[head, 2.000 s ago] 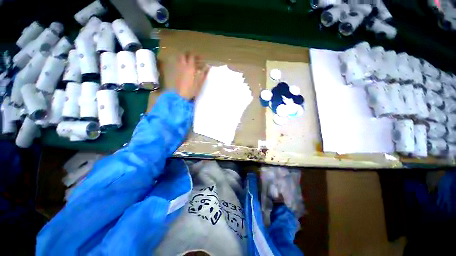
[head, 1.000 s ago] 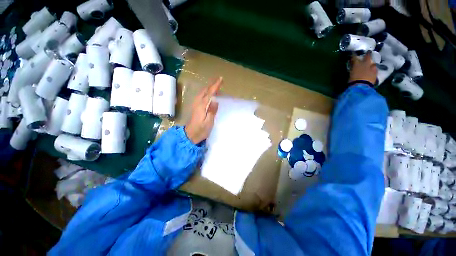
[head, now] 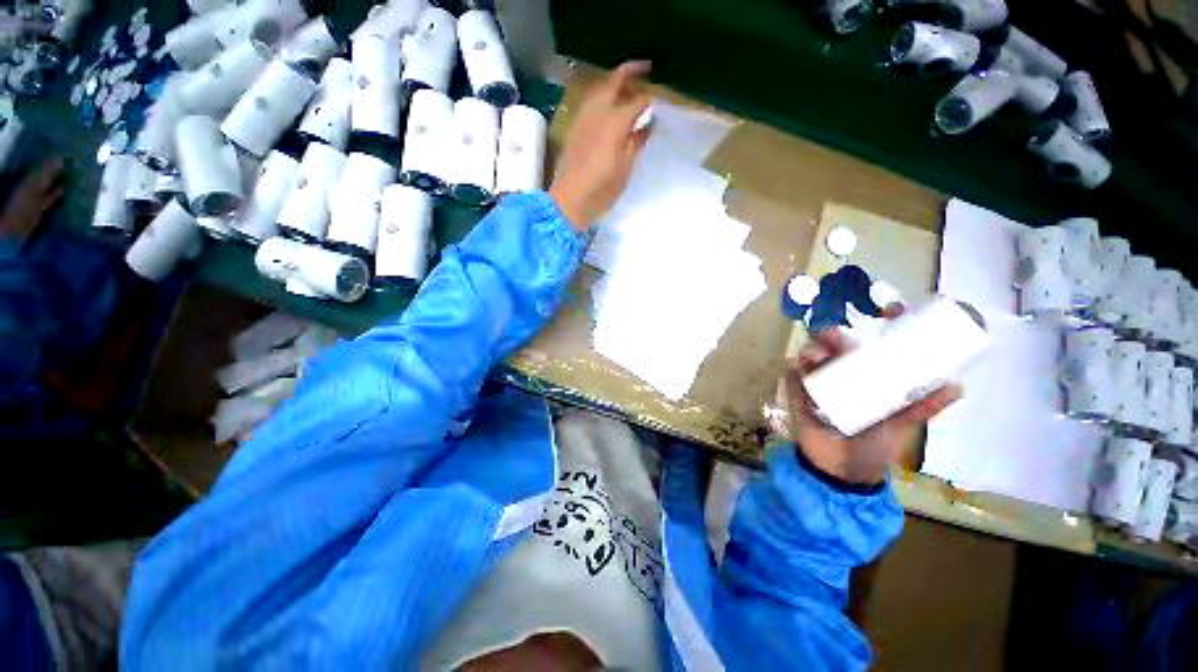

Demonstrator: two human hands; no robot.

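My right hand (head: 854, 440) is shut on a white cylinder unit (head: 900, 368), tilted and held above the cardboard near the discs. My left hand (head: 604, 145) is at the upper left of the fanned stack of white sheets (head: 677, 289). Its fingertips are on the edge of a white sheet (head: 683, 138) that sticks out past the stack's top. The stack lies on the cardboard work mat (head: 565, 344). Round discs (head: 841, 242), white and dark blue, lie on a small tan board (head: 907, 256); the right hand and cylinder partly cover them.
Loose white cylinders (head: 375, 99) fill the left of the green bench; more (head: 972, 103) lie at the upper right. Finished rows (head: 1123, 374) stand at the right beside a large white sheet (head: 1005, 433). An open carton (head: 191, 341) holds white pieces below left. Another person's hand (head: 29, 197) shows far left.
My right hand has come back from the upper-right pile with a cylinder. My left hand is still at the stack, where a sheet now sticks out upward. The view has shifted.
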